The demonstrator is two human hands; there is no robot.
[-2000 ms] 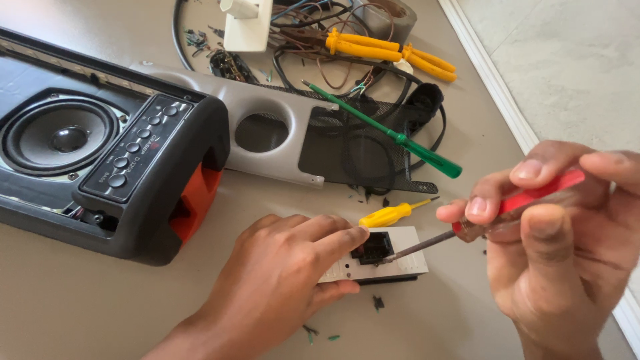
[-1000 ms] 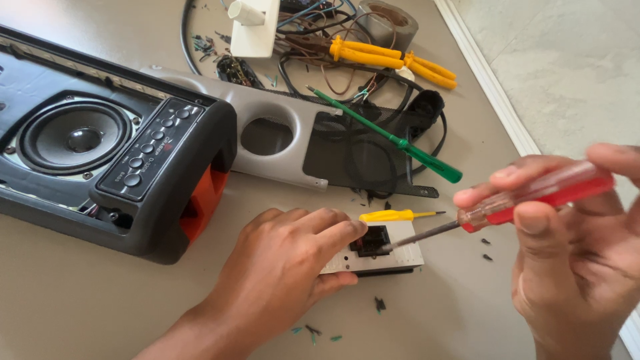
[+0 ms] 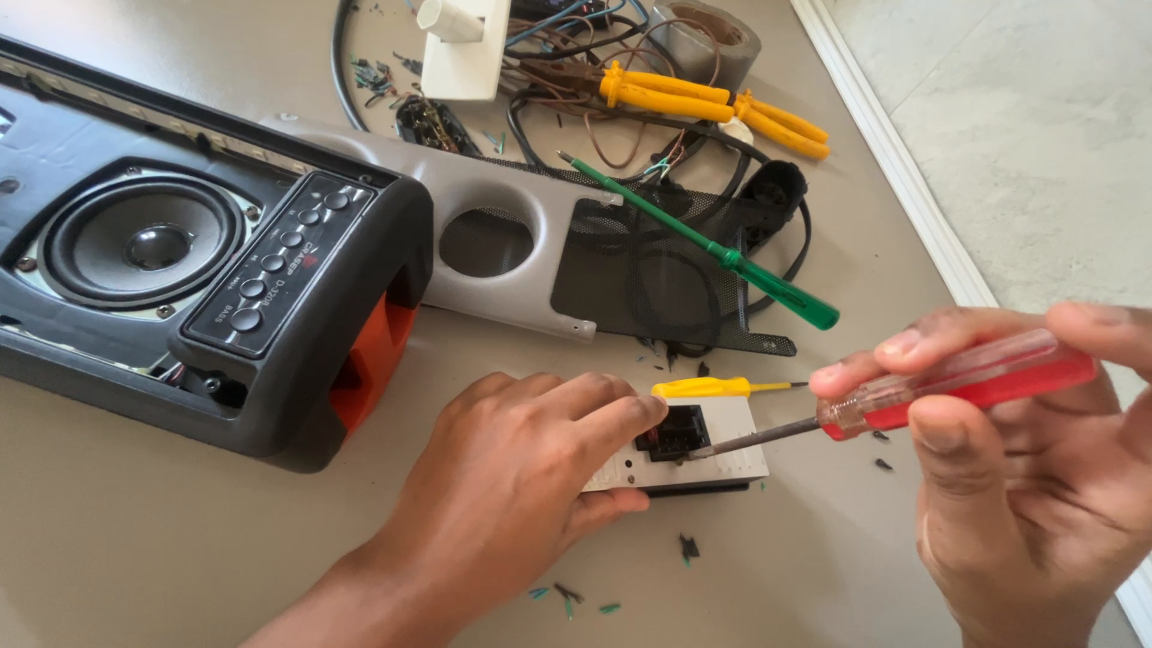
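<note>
My left hand (image 3: pixel 531 459) grips the left part of a small white panel (image 3: pixel 733 432) with a black base, its thumb along the near edge and its fingertips beside a black square socket (image 3: pixel 679 432). In my right hand (image 3: pixel 1008 477) is a screwdriver with a clear and red handle (image 3: pixel 963 382). The screwdriver's tip touches the panel at the socket's near right corner. Just behind the panel lies a small yellow screwdriver (image 3: pixel 711 387).
A speaker housing (image 3: pixel 378 234) with a row of buttons lies left. Behind the panel are a grey speaker frame (image 3: pixel 558 252), a green screwdriver (image 3: pixel 711 247), yellow-handled pliers (image 3: pixel 666 94), cables, a tape roll (image 3: pixel 711 40) and a white plate (image 3: pixel 463 54). Plastic scraps (image 3: pixel 688 547) lie nearby.
The right hand and the red screwdriver have shifted and turned slightly, with the handle now showing more fully. The left hand stays on the panel.
</note>
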